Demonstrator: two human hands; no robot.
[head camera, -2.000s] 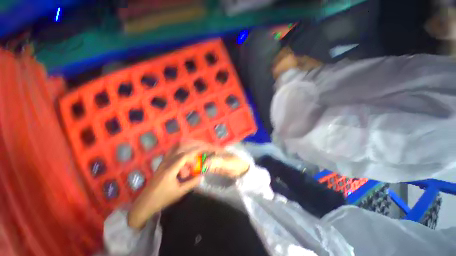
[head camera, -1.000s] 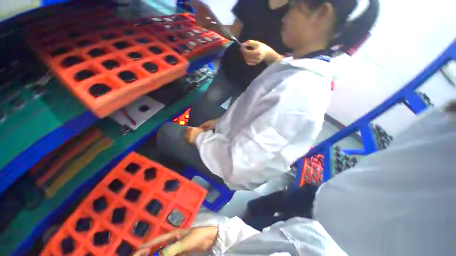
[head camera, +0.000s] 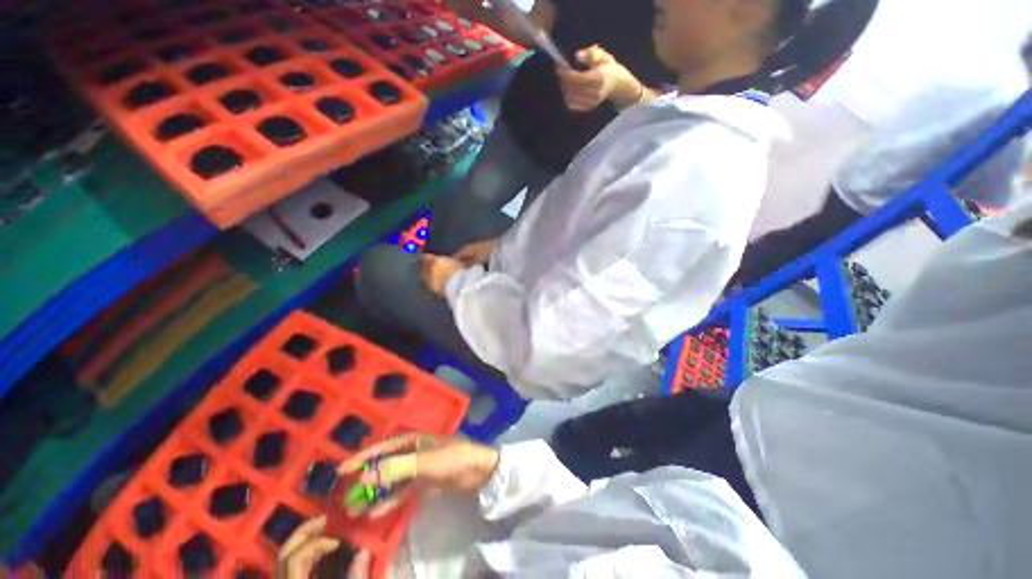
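Note:
The orange-red compartment tray lies tilted at the lower left, with dark square devices in many pockets. My right hand comes in from the right over its near side, fingers closed around a small device with a green glow. My left hand is cut off by the bottom edge. Its fingers and thumb are around a dark block, blurred and partly hidden. My hands are close together over the tray's near edge and cover some pockets.
Another filled orange-red tray sits on the green-matted bench. Beneath its corner lies white paper with a red pen. A seated neighbour in a white smock is beyond my tray. A blue-framed rack stands at right.
The view has swung up and right from my lap. My right hand has risen slightly with the glowing device, and my left hand has come back in at the bottom. The glow was orange and green earlier.

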